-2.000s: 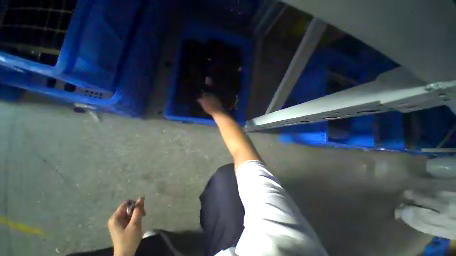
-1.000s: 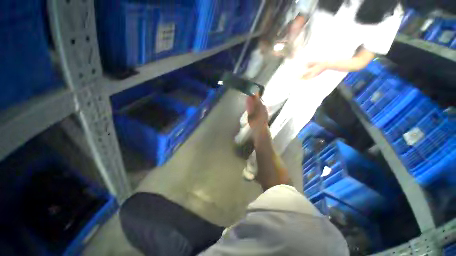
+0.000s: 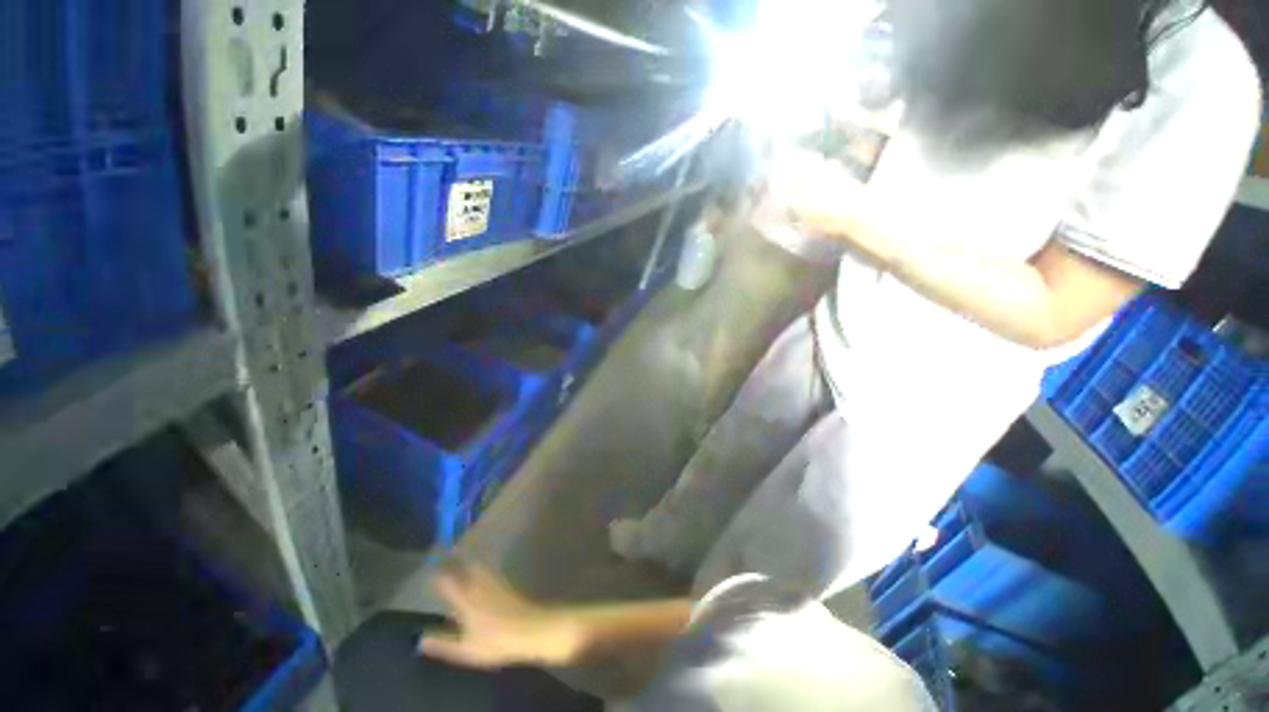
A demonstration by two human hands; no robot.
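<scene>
My right hand (image 3: 494,619) is at the lower middle, over my dark-trousered knee, with its fingers spread. It is slightly blurred and no object shows in it. My left hand is out of the picture. An open blue crate (image 3: 295,670) with dark contents stands at the lower left, beyond the shelf upright (image 3: 265,278). Its contents are too dark to make out.
A person in white (image 3: 960,278) stands close ahead on the right, hands near a glaring light (image 3: 786,63). A labelled blue crate (image 3: 418,202) sits on the left shelf, open crates (image 3: 452,480) below. Blue mesh crates (image 3: 1162,403) line the right rack.
A second ago my right hand was raised towards the person with a dark flat object; now it is lower, left and without it. The person is nearer and the light glares more strongly.
</scene>
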